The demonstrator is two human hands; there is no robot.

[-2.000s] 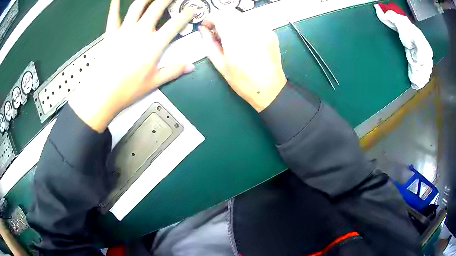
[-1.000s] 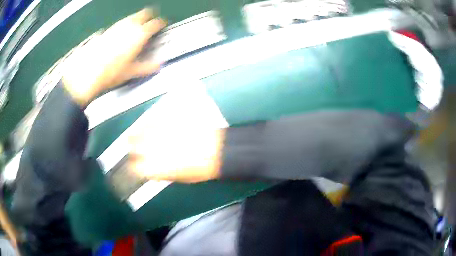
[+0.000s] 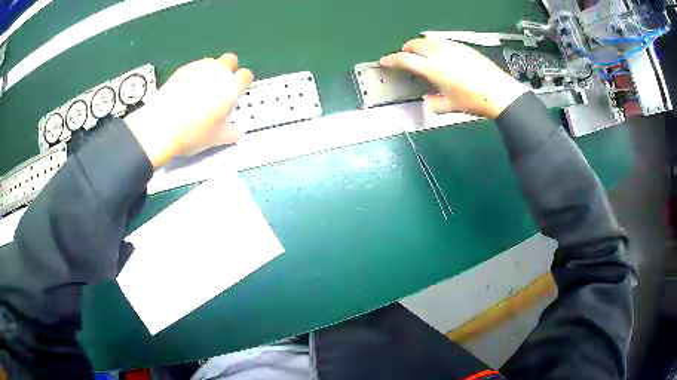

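My left hand point(image 3: 191, 111) is at the left end of a silvery perforated plate point(image 3: 286, 100), its fingertips on the plate's end. The plate lies along the pale rail. My right hand point(image 3: 456, 78) holds a flat grey plate point(image 3: 378, 84) from its right side, fingers over the top edge and thumb at the lower edge; its right part is hidden under the hand. The flat plate is at the rail, right of the perforated plate, with a gap between them. A blank white paper sheet point(image 3: 204, 249) lies nearer me.
Tweezers point(image 3: 430, 177) lie on the green bench. A four-ring plate point(image 3: 96, 106) is at the upper left, with another perforated plate point(image 3: 33, 178) below it. A clamp-like mechanism with blue tubing point(image 3: 605, 44) and a pointed metal strip point(image 3: 475, 35) are at the upper right.
The flat plate has left the paper and is now at the rail under my right hand, which has moved up and right. The view has turned right, bringing the mechanism in.
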